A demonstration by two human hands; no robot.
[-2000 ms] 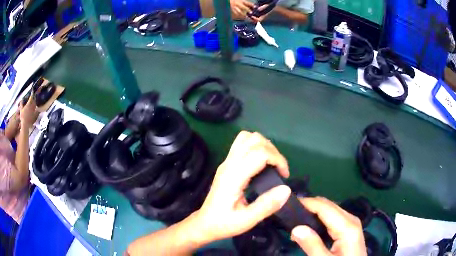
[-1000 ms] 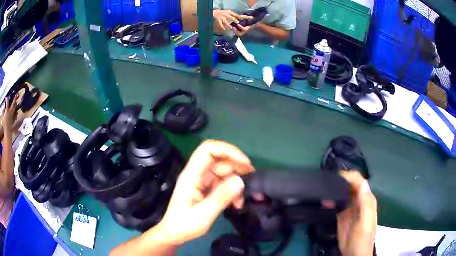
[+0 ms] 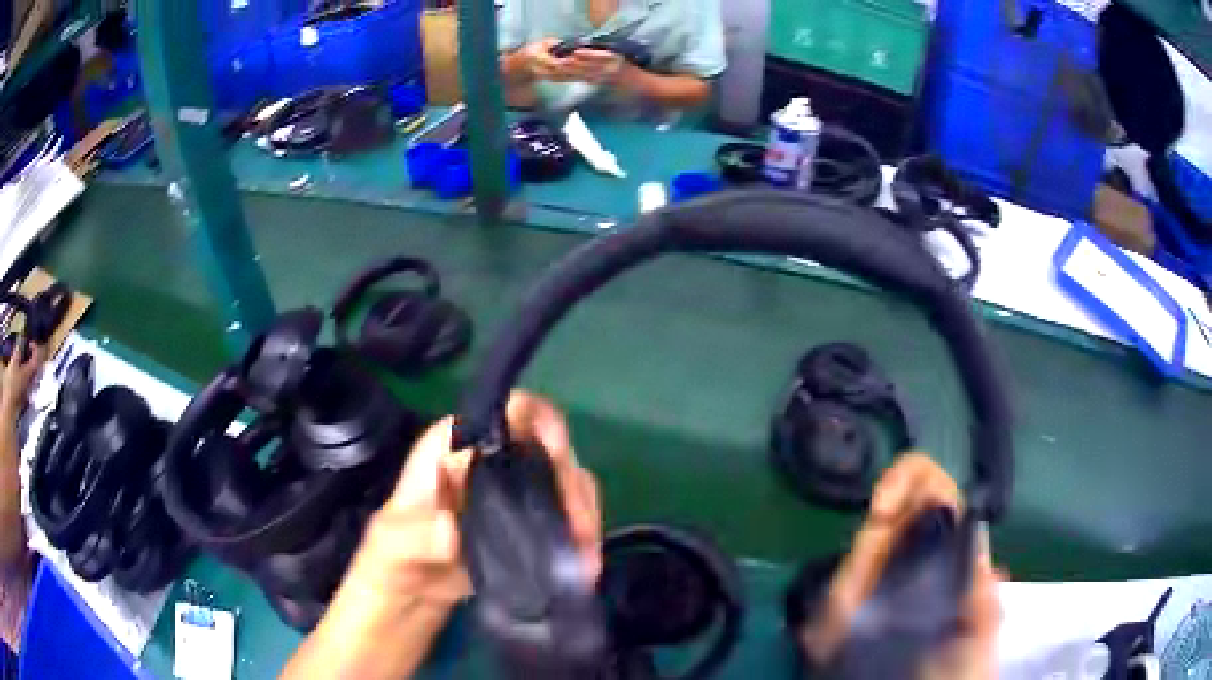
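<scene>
A pair of black headphones (image 3: 771, 219) is held up in front of me, its headband arched upward and spread wide. My left hand (image 3: 432, 531) grips the left ear cup. My right hand (image 3: 904, 558) grips the right ear cup, which is blurred. Both hands are bare. Black headphones (image 3: 665, 598) lie on the bench below, between my hands, partly hidden. A dark part beside my right hand is too covered to tell.
Stacked headphones (image 3: 286, 465) stand left of my hands, with another pile (image 3: 100, 465) farther left. Single headphones lie on the green belt (image 3: 399, 319) and right of centre (image 3: 837, 425). A spray can (image 3: 792, 144) stands on the far ledge. A person sits opposite. A green post (image 3: 200, 173) rises left.
The headphones have turned from a flat bar edge-on to an upright, open arch. My hands have moved apart onto the two cups. The surroundings have shifted left in view.
</scene>
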